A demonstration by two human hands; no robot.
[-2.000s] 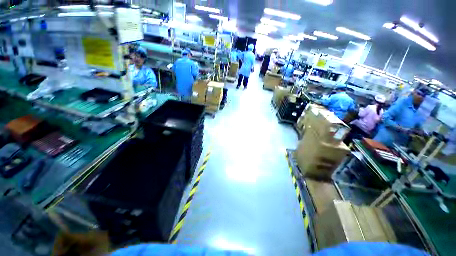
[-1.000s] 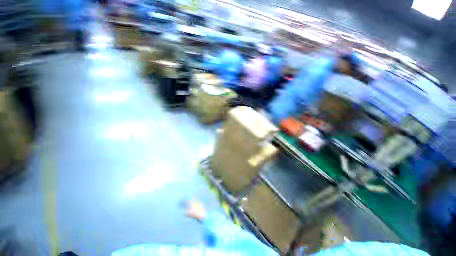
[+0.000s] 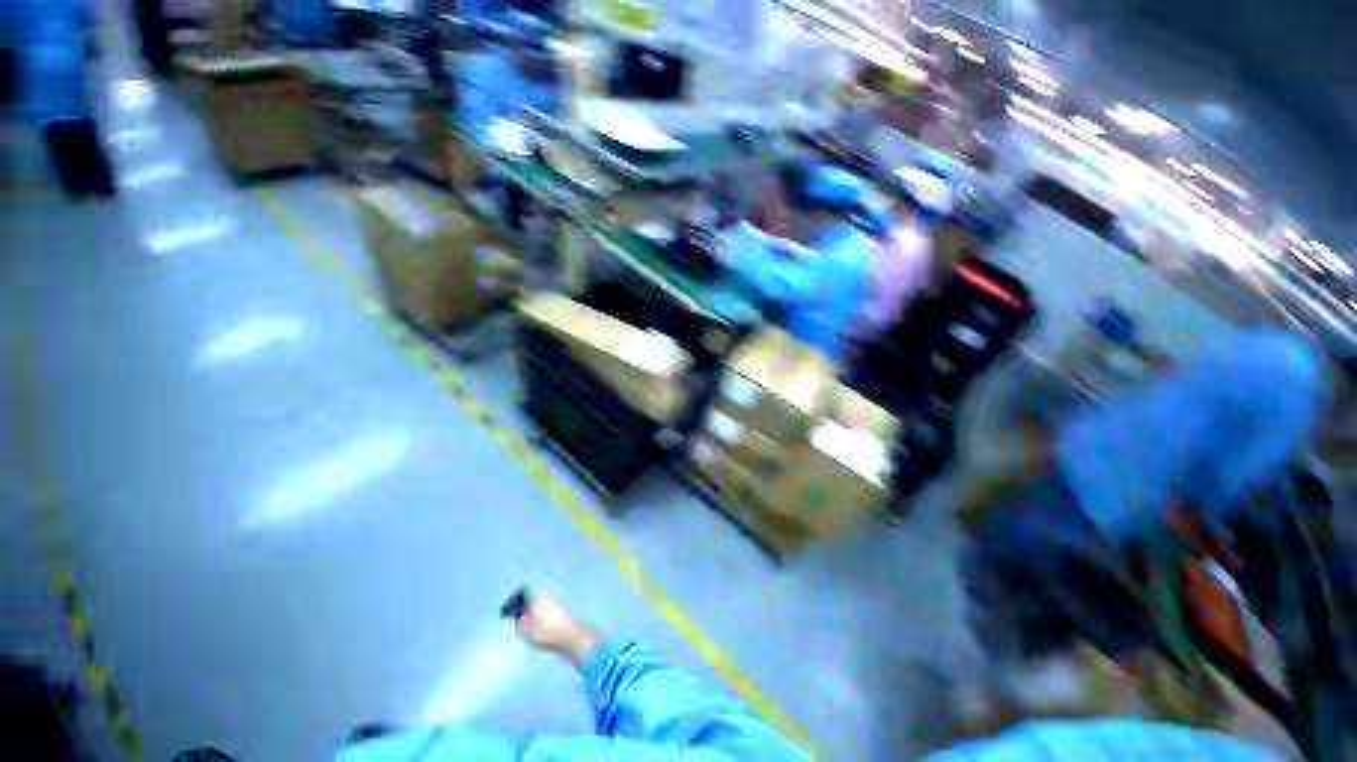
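My left hand is low in the middle, over the aisle floor, at the end of a blue sleeve. It is small and blurred, with black at the fingertips; I cannot tell whether it holds anything. It touches no carton. My right hand is not in view. Ahead to the right, a brown carton with white labels stands on a low base. Beside it is a dark crate with a brown carton on top.
Yellow floor tape runs beside the cartons. More cartons line the aisle farther off. A blue-clad person is close on the right, blurred. Other people sit at green benches. Black crates stand behind the cartons.
The view has turned right, bringing the bench side and cartons across the picture. My left hand came into view by one second ago and remains low over the floor.
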